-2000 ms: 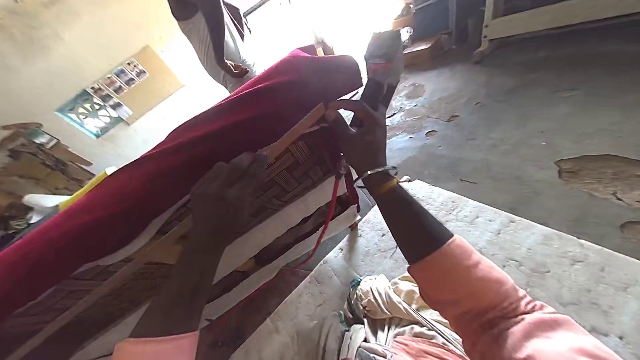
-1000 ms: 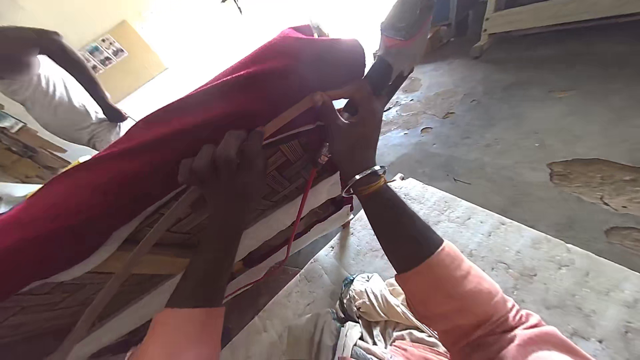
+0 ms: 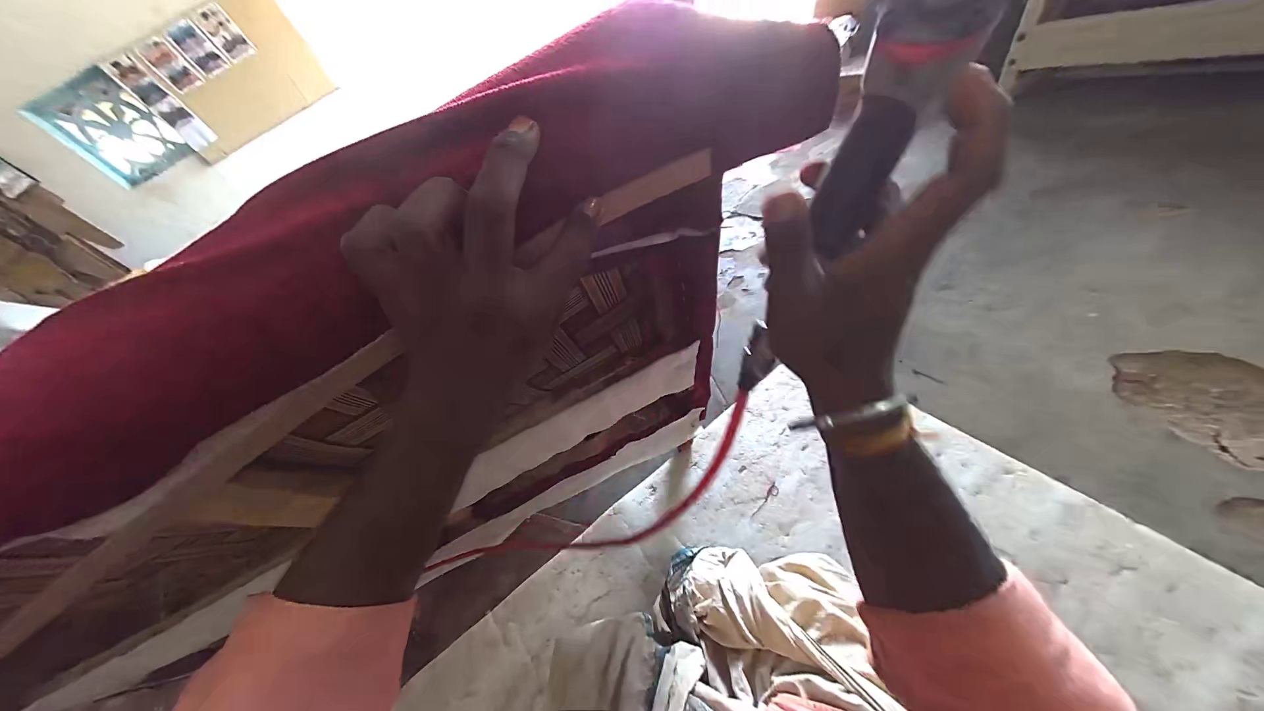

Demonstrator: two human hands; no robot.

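Dark red upholstery fabric (image 3: pixel 612 109) covers a long padded frame slanting across the view, with woven webbing (image 3: pixel 592 316) on its underside. Along the fabric's lower edge runs a narrow tan strip (image 3: pixel 657 188), probably cardboard. My left hand (image 3: pixel 474 257) presses on fabric and strip, fingers spread, thumb near the strip's right part. To the right of the frame, my right hand (image 3: pixel 859 267) holds what looks like a pneumatic staple gun (image 3: pixel 864 168) by its black handle, in a loose grip. A red air hose (image 3: pixel 726 454) joins it at a fitting below. The tool's upper part is blurred.
A worn pale slab (image 3: pixel 1027 523) lies under the frame, with crumpled beige cloth (image 3: pixel 770 622) at its near side. Beyond is a concrete floor (image 3: pixel 1066 267) with a broken patch. A pale wooden frame (image 3: pixel 1136 44) stands at upper right; wood scraps (image 3: pixel 49 237) lie at left.
My right hand, which was at the strip's right end, has moved off it to the right with the tool. The person seen at the left one second ago is out of view.
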